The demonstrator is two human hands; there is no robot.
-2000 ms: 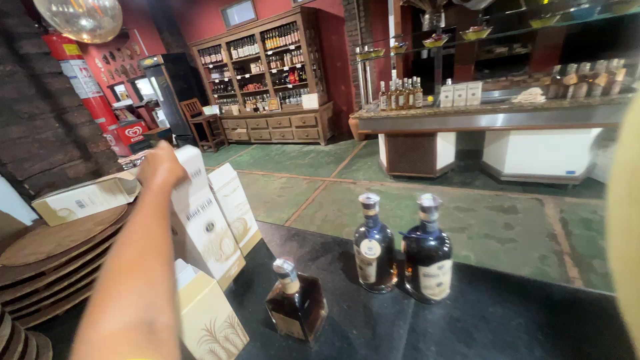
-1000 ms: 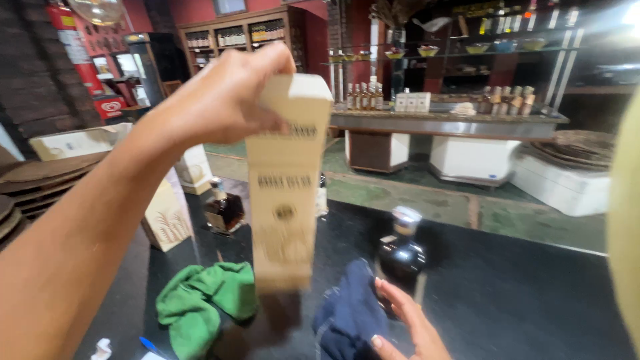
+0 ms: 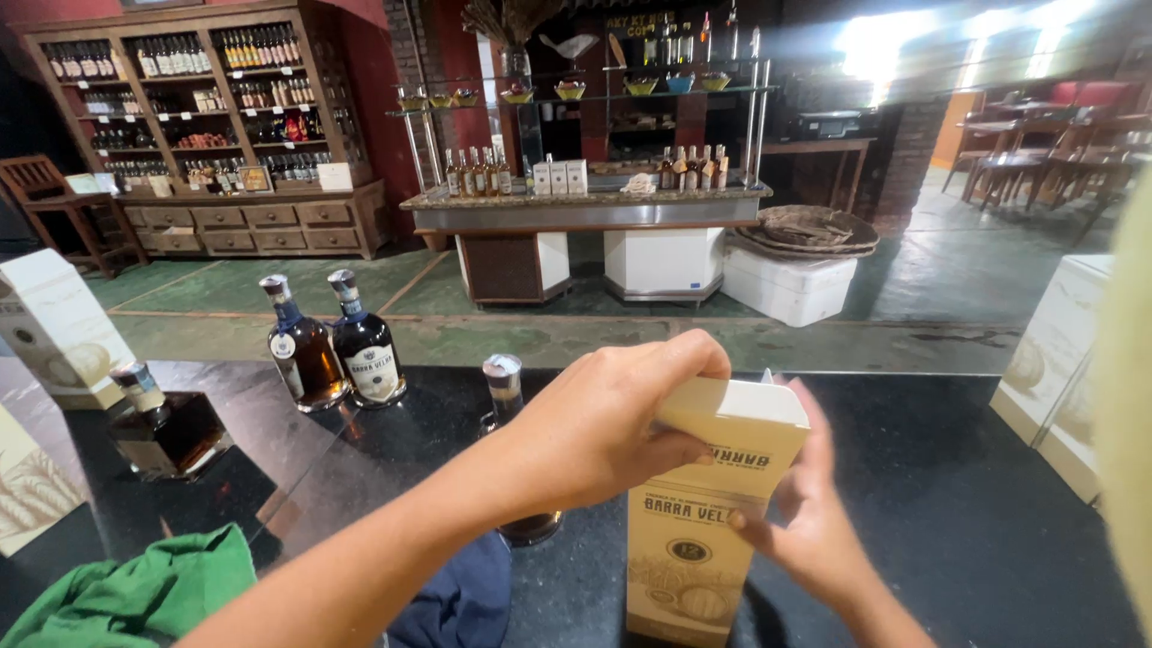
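Observation:
A tall cream cardboard bottle box (image 3: 688, 567) stands on the black counter with its top flap raised. My left hand (image 3: 603, 423) grips the top of the box from the left, fingers over the flap. Against the box's right side is my right hand (image 3: 814, 504), its thumb on the front face and the fingers partly hidden behind. Just left of the box, a dark glass bottle (image 3: 504, 387) is mostly covered by my left forearm. A dark blue cloth (image 3: 463, 598) lies below that forearm, and a green cloth (image 3: 144, 589) rests at the lower left.
Two round bottles (image 3: 306, 360) and a square bottle (image 3: 171, 432) stand on the counter (image 3: 900, 432) to the left. More cartons (image 3: 63, 333) are at the left edge, others (image 3: 1057, 360) at the right. Beyond are a serving island (image 3: 585, 211) and a wooden shelf unit (image 3: 243, 216).
The box in my left hand has come from the left side to the counter before me. My right hand has moved from the blue cloth to the box. The view has turned right.

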